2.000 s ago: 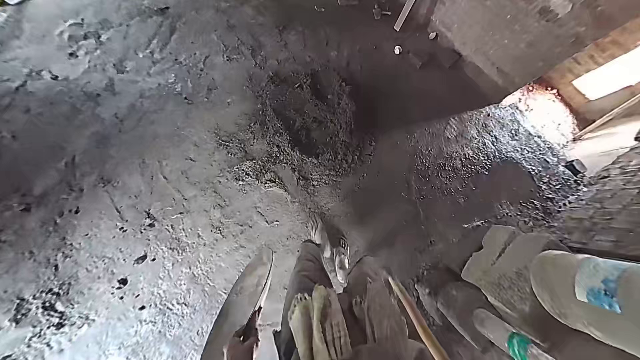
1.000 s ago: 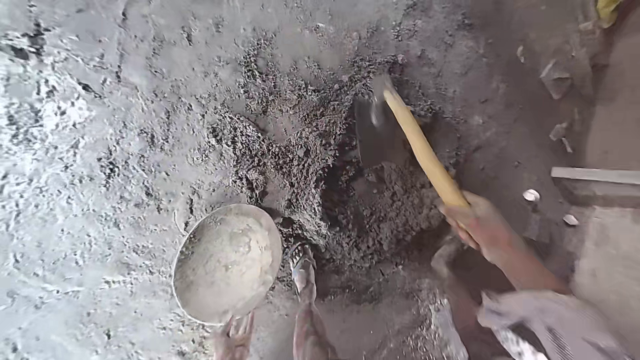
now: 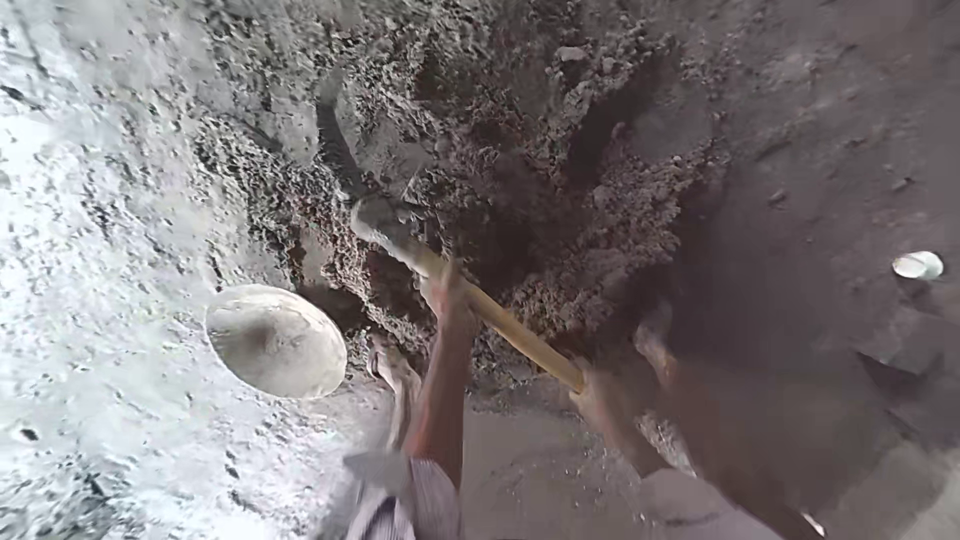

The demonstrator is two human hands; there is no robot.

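Observation:
Both my hands grip the wooden handle (image 3: 517, 330) of a hoe. My left hand (image 3: 448, 291) is closed around it near the head, and my right hand (image 3: 592, 390) holds it close to its lower right end. The hoe's metal blade (image 3: 337, 142) lies at the upper left, against a heap of loose, damp-looking mortar or soil (image 3: 510, 180); its edge is partly hidden in the material. A round shallow pan (image 3: 277, 341), whitish inside, rests on the ground left of my left forearm.
My feet stand at the near edge of the heap, one foot (image 3: 394, 364) beside the pan and the other (image 3: 654, 345) to the right. A small whitish round object (image 3: 917, 265) lies on the floor at far right. Rough pale ground (image 3: 112, 337) extends leftward.
A second ago only my right hand was seen on the handle; now my left hand grips it too. The blade has moved to the left side of the heap. The view has shifted.

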